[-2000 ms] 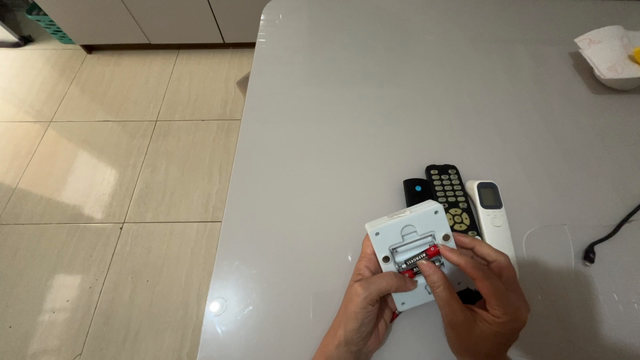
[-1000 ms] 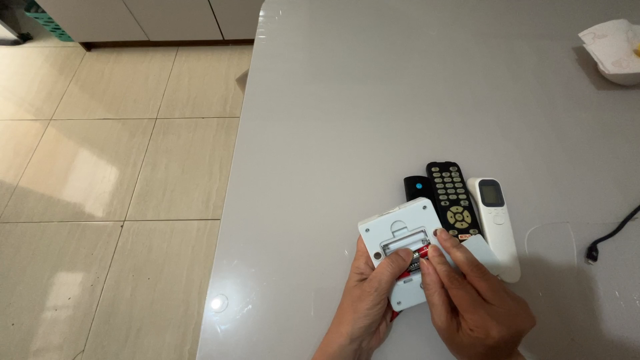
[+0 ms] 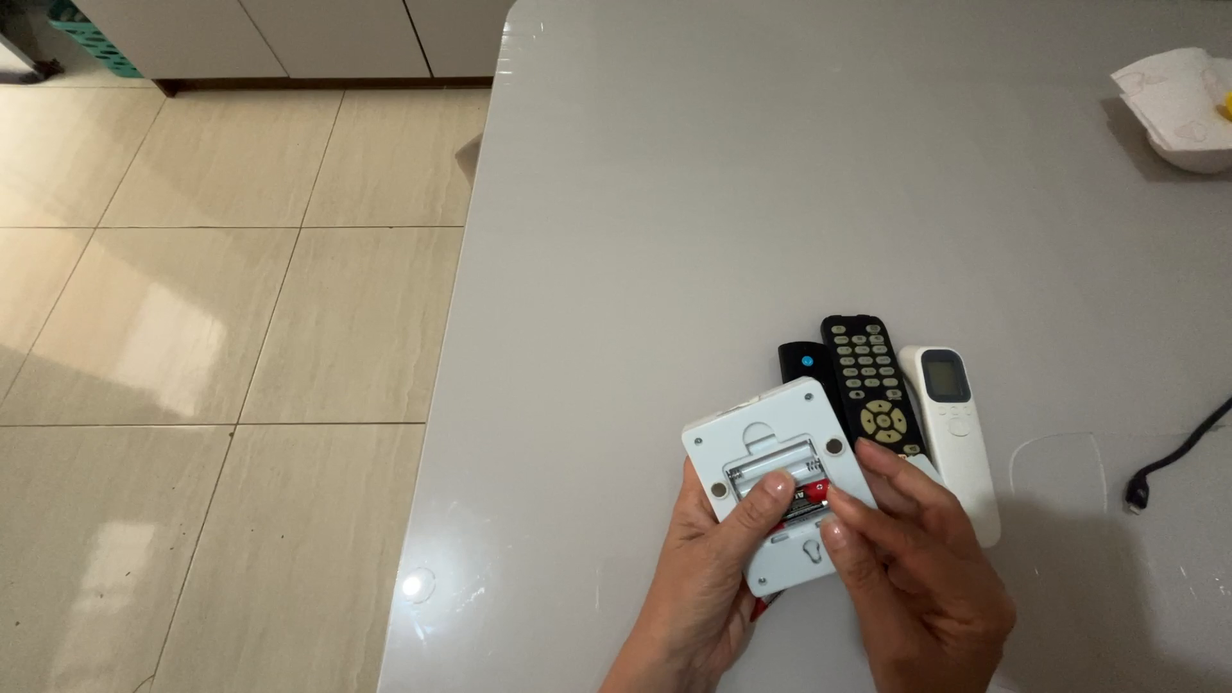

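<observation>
My left hand (image 3: 707, 568) holds a white square plastic device (image 3: 784, 414) back side up, its thumb lying over the uncovered battery compartment (image 3: 770, 469). One slot of the compartment shows bare metal springs. Beneath the thumb, a red and black battery (image 3: 807, 502) lies in the lower part of the compartment. The fingertips of my right hand (image 3: 914, 568) touch the device's right side at the battery's end; whether they grip anything cannot be told. Part of another red item (image 3: 763, 606) shows under the device, by my left hand.
Behind the device on the grey table (image 3: 616, 289) lie a black remote control (image 3: 871, 375), a second black remote (image 3: 804, 360) and a white infrared thermometer (image 3: 962, 433). A black cable (image 3: 1179, 448) is at the right. A bowl (image 3: 1189, 154) with a paper napkin stands at the back right.
Two seconds ago batteries showed across the compartment; now one slot shows bare springs. The fingers of my right hand have moved from over the compartment to its right edge.
</observation>
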